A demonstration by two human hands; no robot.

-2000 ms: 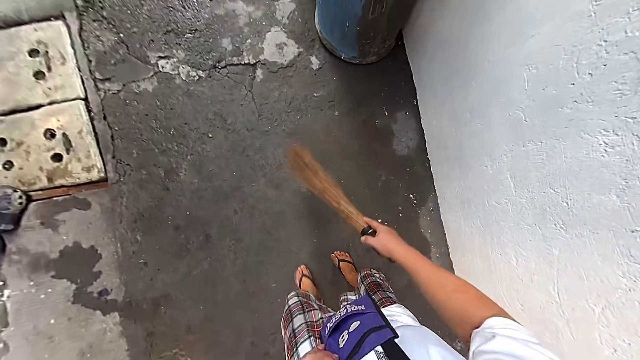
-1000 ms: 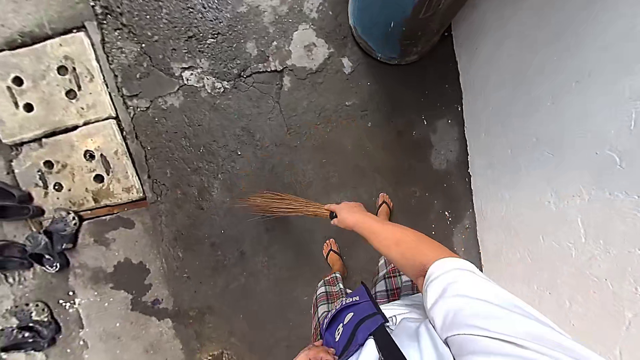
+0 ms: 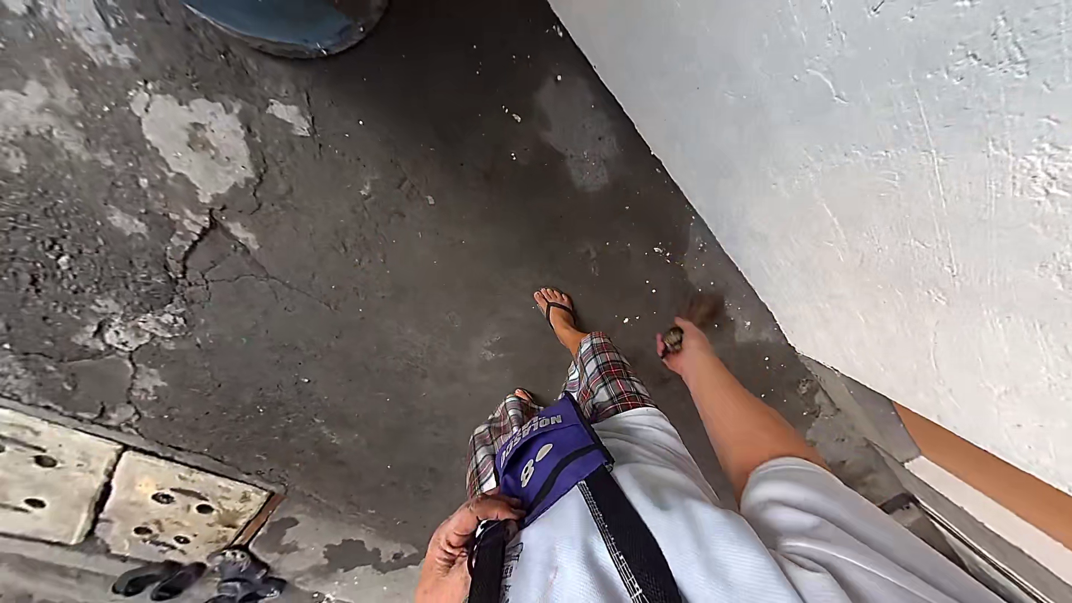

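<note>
My right hand is closed round the handle of a stick broom, whose blurred bristles lie partly behind the hand, low over the floor near the foot of the white wall. At the bottom centre my left hand rests at the waist beside a purple pouch that bears writing. A black strap passes by its fingers; whether they grip it I cannot tell. My foot in a black flip-flop stands to the left of the broom. Small pale bits lie on the floor near the wall.
A rough white wall runs down the right side. The base of a blue drum stands at the upper left. Concrete covers with holes and dark footwear are at the lower left. The dark concrete floor is cracked.
My right hand has brought the broom from in front of my feet, bristles pointing left, to my right side near the wall. My left hand now shows more fully. The view has turned.
</note>
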